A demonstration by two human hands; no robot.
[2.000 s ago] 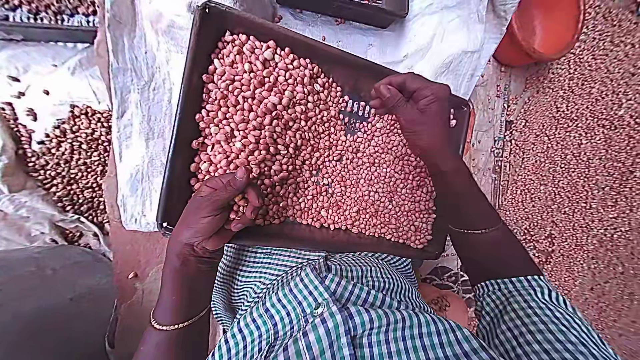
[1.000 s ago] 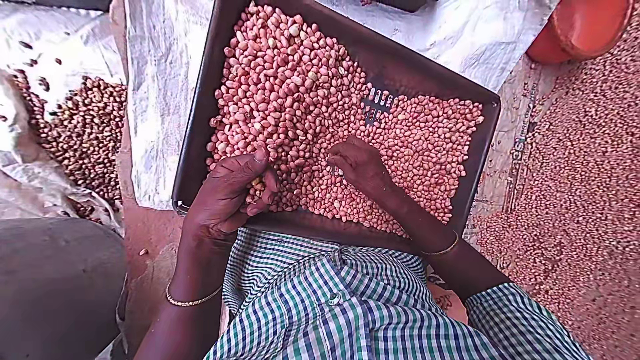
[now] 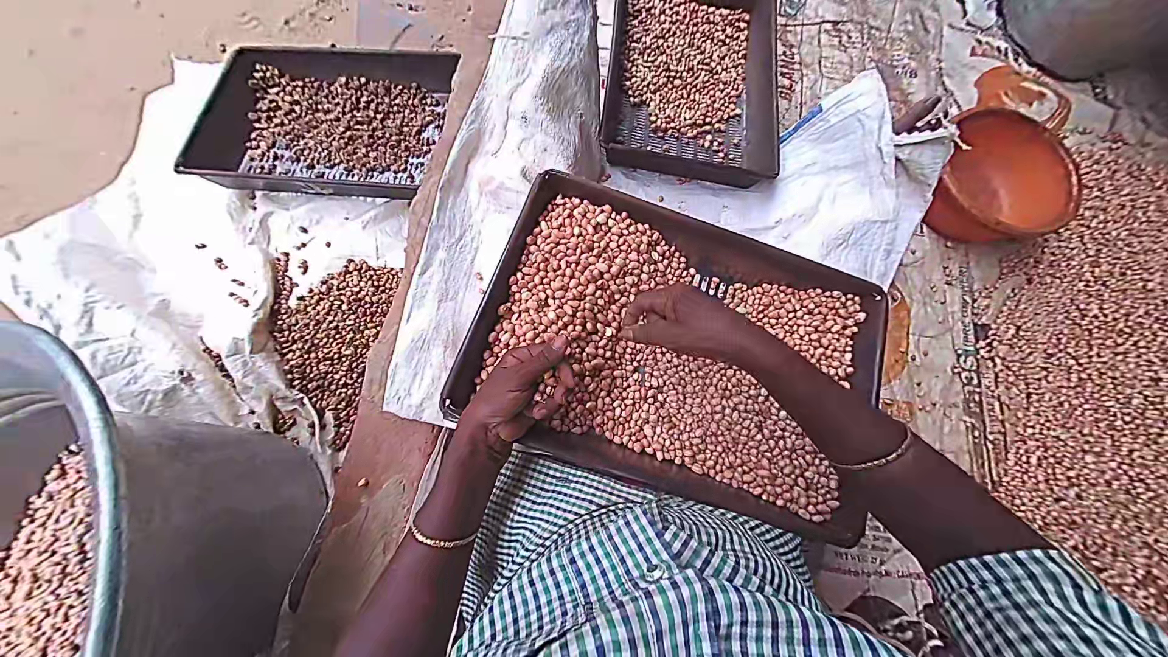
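A dark rectangular tray with a slotted base (image 3: pixel 776 251) lies tilted across my lap, holding a broad layer of pinkish shelled peanuts (image 3: pixel 584 274). Over the tray's left part, my left hand (image 3: pixel 525 392) is curled palm up, with what looks like a few peanuts in its fingers. My right hand (image 3: pixel 680 321) is just above the peanuts near the tray's middle, its thumb and fingertips bent together. Whether a peanut is between those fingertips cannot be told. Part of the slotted base shows beyond my right hand.
Two more dark trays, one with brownish pieces (image 3: pixel 205 137) and one with peanuts (image 3: pixel 765 109), stand beyond. A dark heap (image 3: pixel 333 338) lies on white sacking (image 3: pixel 493 192). A metal vessel (image 3: pixel 219 511) is at left, an orange plastic pot (image 3: pixel 1013 178) and spread peanuts (image 3: pixel 1086 365) at right.
The right hand has come down from the tray's far right side to the peanuts near the middle. My left hand stays by the tray's left part. The view has shifted and takes in more ground.
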